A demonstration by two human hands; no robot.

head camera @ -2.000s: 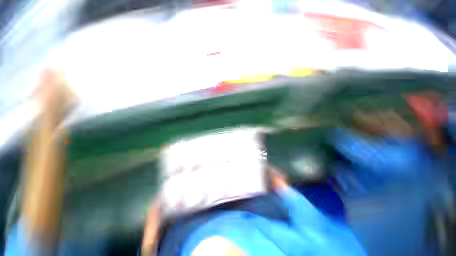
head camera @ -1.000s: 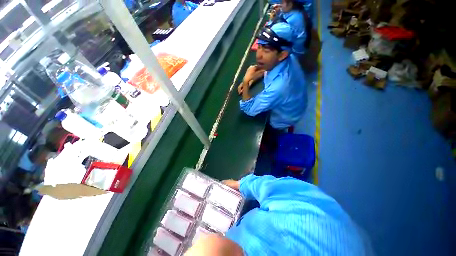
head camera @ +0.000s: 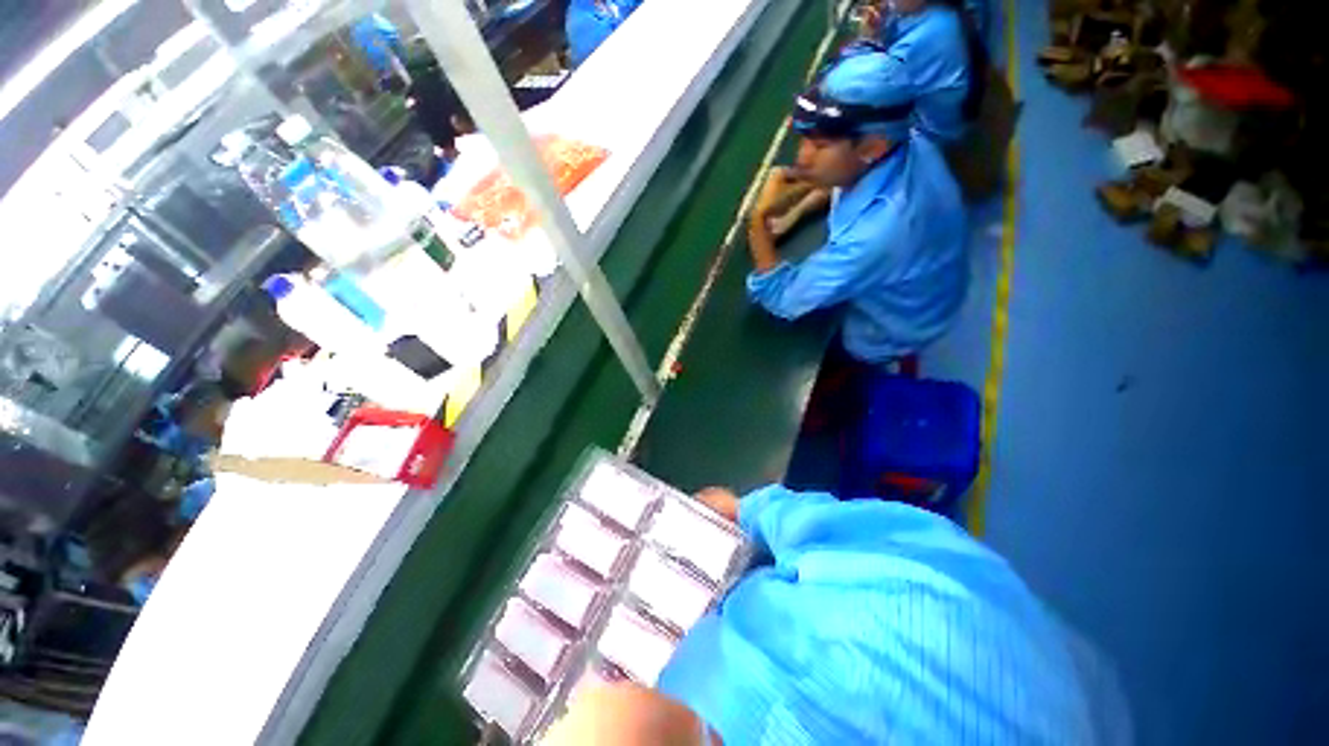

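Observation:
A clear blister tray (head camera: 595, 590) filled with whitish-pink flat rectangles in two rows lies slanted at the bottom centre, over the green bench and close to my blue-sleeved body. My right hand (head camera: 717, 503) is at the tray's upper right edge and grips it; only a small part of the hand shows beyond the sleeve, and the fingers are mostly hidden. My left hand cannot be seen; the tray's lower end is near the picture's bottom edge. A blurred skin-toned shape at the bottom centre is not clearly a hand.
The green belt (head camera: 481, 568) runs diagonally beside a white surface (head camera: 248, 598) with an open red box (head camera: 391, 446), bottles and an orange-red bag (head camera: 532, 182). A pale post (head camera: 539, 190) crosses the belt. A seated person (head camera: 875, 219), blue stool (head camera: 915, 437) and cartons are beyond.
The view has swung so that the bench, seated person and red box sit farther right. The tray also appears slightly farther right and higher, with my right hand still at its edge.

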